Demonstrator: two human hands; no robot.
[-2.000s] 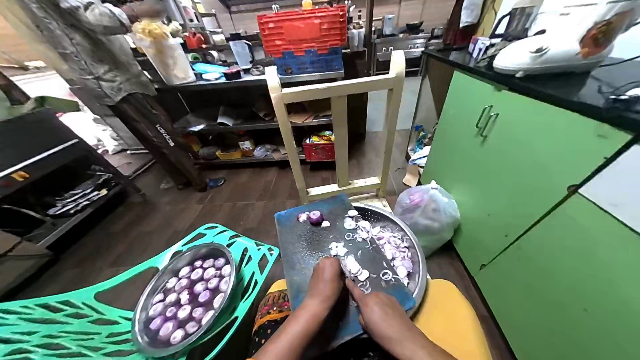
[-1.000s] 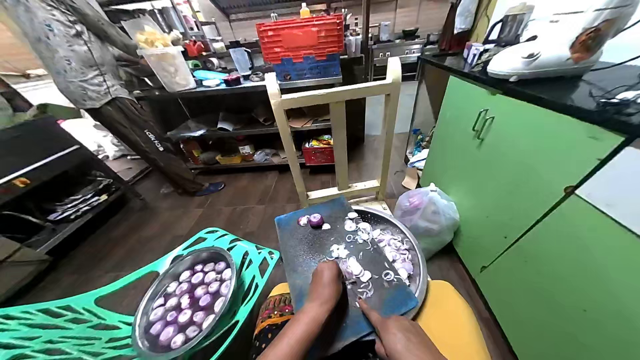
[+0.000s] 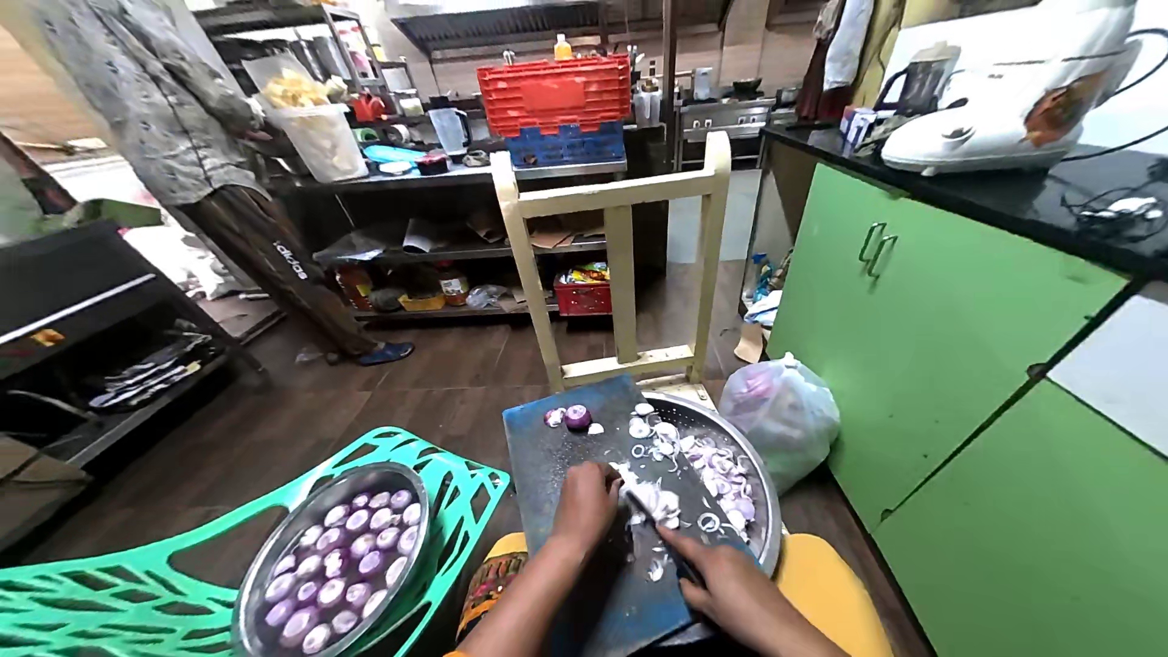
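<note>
On a worn blue cutting board (image 3: 538, 456) my right hand (image 3: 730, 584) grips a knife (image 3: 646, 513), its blade among sliced onion (image 3: 659, 500). Close to the blade's left side, my left hand (image 3: 587, 500) has bent fingers against the onion; what lies under them is hidden. A peeled purple onion (image 3: 578, 418) and a smaller piece sit near the board's far edge. Beneath the board's right side is a round steel perforated pan (image 3: 769, 497) with many onion rings. To the left, a steel bowl (image 3: 245, 598) of peeled onions rests on a green plastic chair (image 3: 119, 584).
A cream wooden chair (image 3: 620, 274) stands just ahead, with a tied plastic bag (image 3: 780, 420) to its right beside green cabinets (image 3: 949, 319). A person (image 3: 182, 119) stands at the steel counter (image 3: 401, 181), near red and blue crates (image 3: 555, 96).
The pile of slices beside my left fingers has grown. The knife has come up alongside those fingers. The person on the left has shifted right since two seconds ago.
</note>
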